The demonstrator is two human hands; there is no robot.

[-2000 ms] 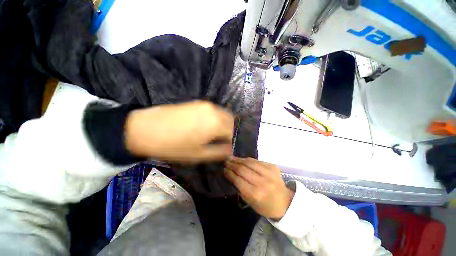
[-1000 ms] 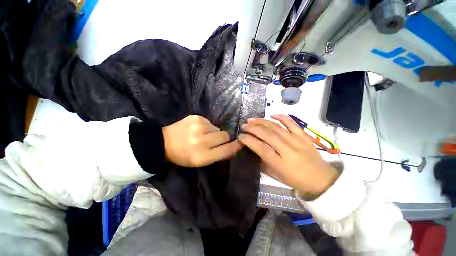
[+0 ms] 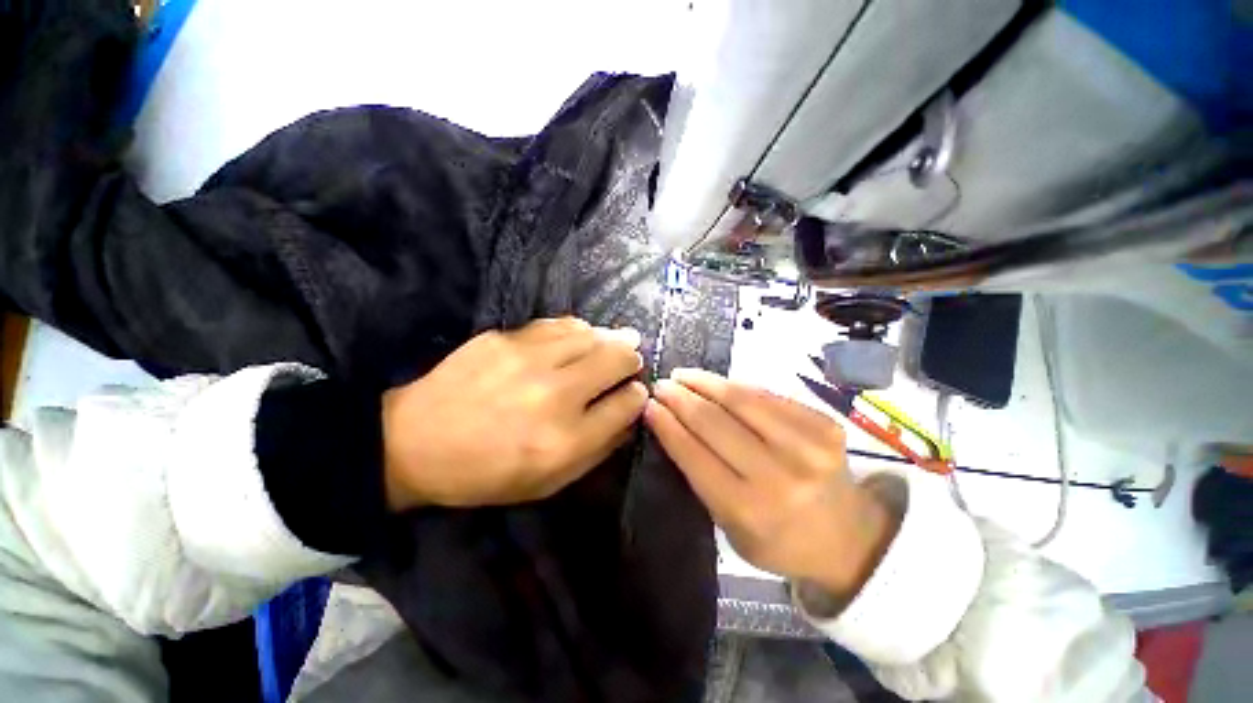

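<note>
A black garment (image 3: 371, 234) spreads left of the needle and hangs over the table's front edge. Its dark band (image 3: 701, 323) runs under the presser foot (image 3: 676, 279) of the white sewing machine (image 3: 770, 124). My left hand (image 3: 515, 412) lies on the cloth and pinches the garment's seam just in front of the foot. My right hand (image 3: 770, 474) pinches the same seam from the right, fingertips almost touching the left ones. A thin pale line runs along the seam from the foot to the fingers. The needle tip cannot be made out.
Snips (image 3: 900, 429) with orange and yellow handles lie right of my right hand. A black smartphone (image 3: 970, 346) with a white cable lies behind them. The tension knob (image 3: 860, 360) hangs above the table. A blue crate (image 3: 286, 635) and a red object (image 3: 1171, 662) show below the table.
The view has moved closer to the machine head. My right hand went from lying flat on the band to pinching the seam. The garment has come further down over the lap.
</note>
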